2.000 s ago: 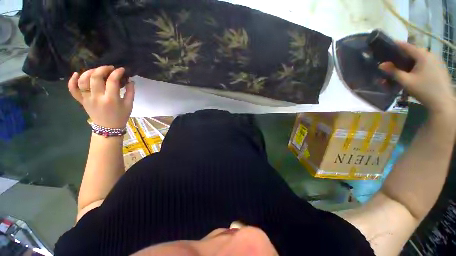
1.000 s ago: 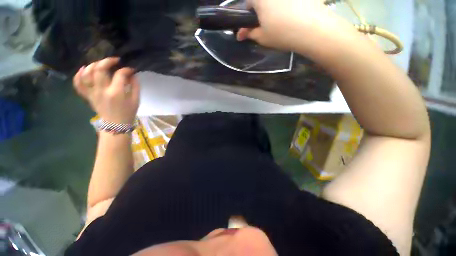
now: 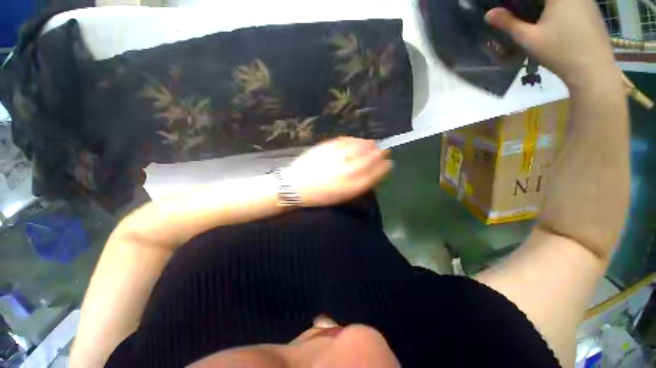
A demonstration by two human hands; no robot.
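Observation:
The black garment (image 3: 237, 93) with tan-gold leaf print lies flat along the pale padded board (image 3: 421, 75), its straight end near the board's rounded end. More of its cloth is bunched at the left. My right hand (image 3: 550, 43) holds the dark steam iron (image 3: 475, 50) at the upper right, beside the garment's end; the iron is partly cut off by the top edge. My left hand (image 3: 342, 171) is at the garment's front edge, slightly blurred. Its fingertips point right, and I cannot tell whether they grip the cloth.
A taped cardboard box (image 3: 503, 169) stands below the table at the right. A blue basket (image 3: 57, 236) is on the lower left. A white sheet (image 3: 208, 176) hangs at the front table edge. A beige hose (image 3: 636, 90) shows at the far right.
My right hand has moved the iron from over the garment to the right, off the cloth. My left hand has moved right along the front edge. The garment's upper edge now shows, with board behind it.

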